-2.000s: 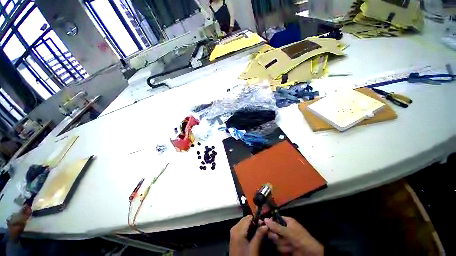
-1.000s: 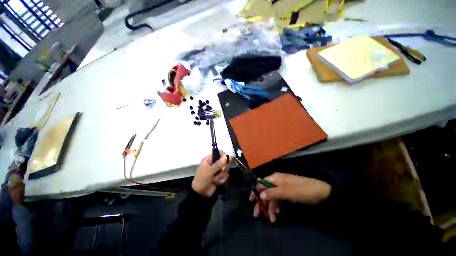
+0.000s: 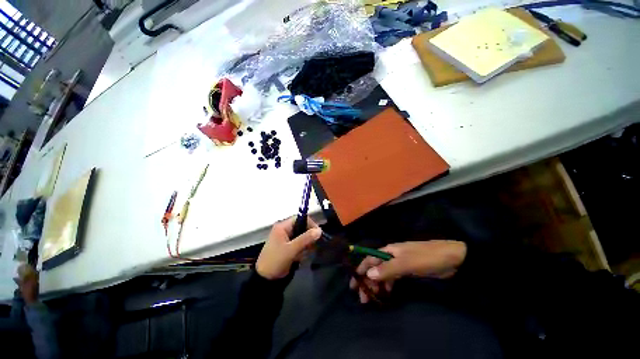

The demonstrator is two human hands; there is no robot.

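Observation:
My left hand point(image 3: 284, 247) grips the dark handle of a small hammer point(image 3: 311, 166), its head raised over the left edge of the orange pad point(image 3: 382, 165), yellowish face to the right. My right hand point(image 3: 414, 265) holds pliers point(image 3: 370, 252) with green handles below the pad's near edge. The plier jaws are dark and point at my left hand; whether they grip anything is too dark to tell. The orange pad lies on a black base board point(image 3: 302, 128). Loose small black parts point(image 3: 268, 146) lie left of it.
A red tape dispenser point(image 3: 223, 112), bagged black parts point(image 3: 332, 74) and a blue cord bundle point(image 3: 323, 107) lie behind the pad. A pale yellow pad point(image 3: 489, 43) and spare pliers point(image 3: 556, 26) are right. Two thin tools point(image 3: 184, 210) lie left. Another person's hand point(image 3: 28, 282) is far left.
My hands have moved apart. The hammer, first held close to the pliers over the pad, is now upright in my left hand; the pliers are lower in my right. The view has tilted down.

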